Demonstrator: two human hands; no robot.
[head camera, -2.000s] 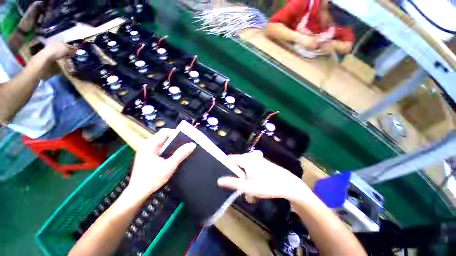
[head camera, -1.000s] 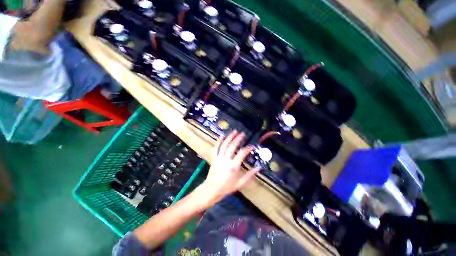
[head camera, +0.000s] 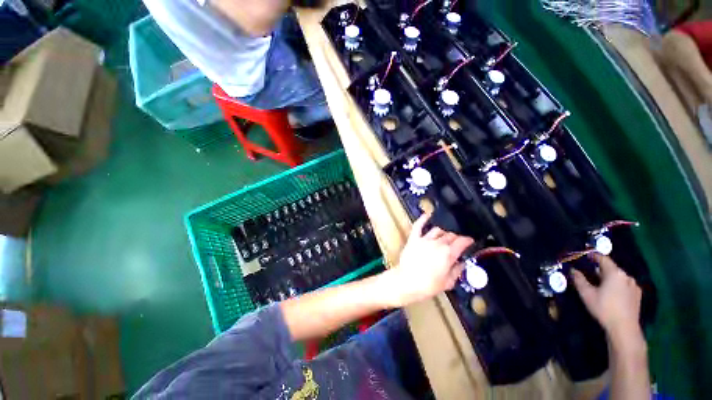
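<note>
Black plastic housings lie in rows on the bench, each with a round white motor, thin red wires and a tan round opening. My left hand is over the near end of the left row, fingers spread, fingertips beside the nearest motor and its wires. My right hand is over the nearest housings at the right, thumb and fingers apart, close to two motors. I see nothing held in either hand. Whether the fingertips touch the housings I cannot tell.
A green slatted basket with rows of small black parts stands left of the bench edge. A person in grey sits beyond, by a red stool. Cardboard boxes stand on the floor at the left. A green strip runs behind the housings.
The black sheet held in both hands two seconds ago is out of view. My right hand has come back into view over the right housings. The view has turned, showing more floor.
</note>
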